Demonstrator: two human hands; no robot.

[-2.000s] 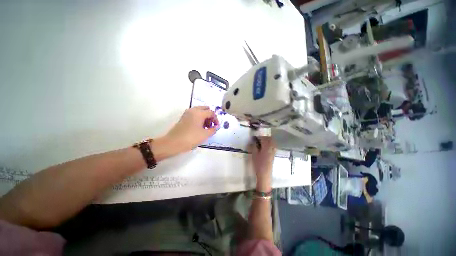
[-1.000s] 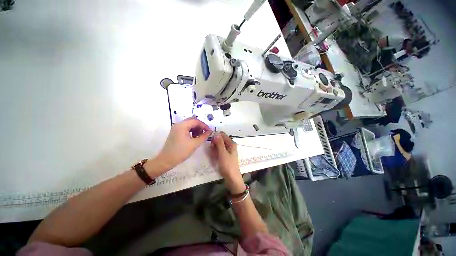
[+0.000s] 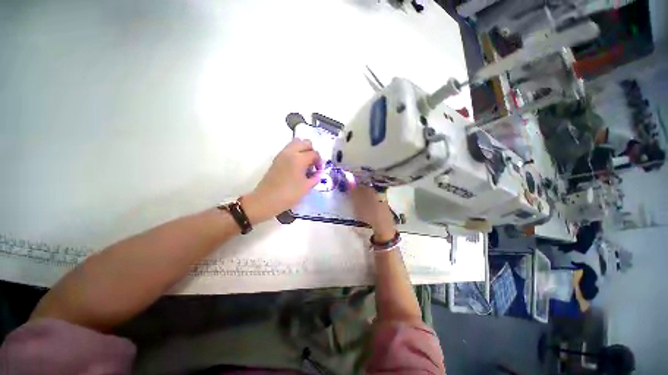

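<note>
The white sewing machine [image 3: 395, 139] stands at the centre right with a bright white-violet light under its head. My left hand [image 3: 293, 176] is at the left side of the needle area, fingers bent and close together. My right hand [image 3: 372, 206] is at the right side of the needle area, its fingertips partly hidden under the machine head. The fingertips of both hands are close to the lit presser foot area [image 3: 329, 178]. Glare hides whether either hand holds something. The needle plate [image 3: 311, 134] shows beyond my left fingers.
The white table [image 3: 146, 146] has a printed ruler [image 3: 242, 268] along its front edge. A slim metal tool [image 3: 374, 78] shows behind the machine head. Green cloth [image 3: 322, 318] lies below the table edge. Plastic baskets [image 3: 469, 278] stand at the right.
The camera view has shifted and tilted. My hands were together in front of the needle area a second ago; now they are at either side of it, under the head.
</note>
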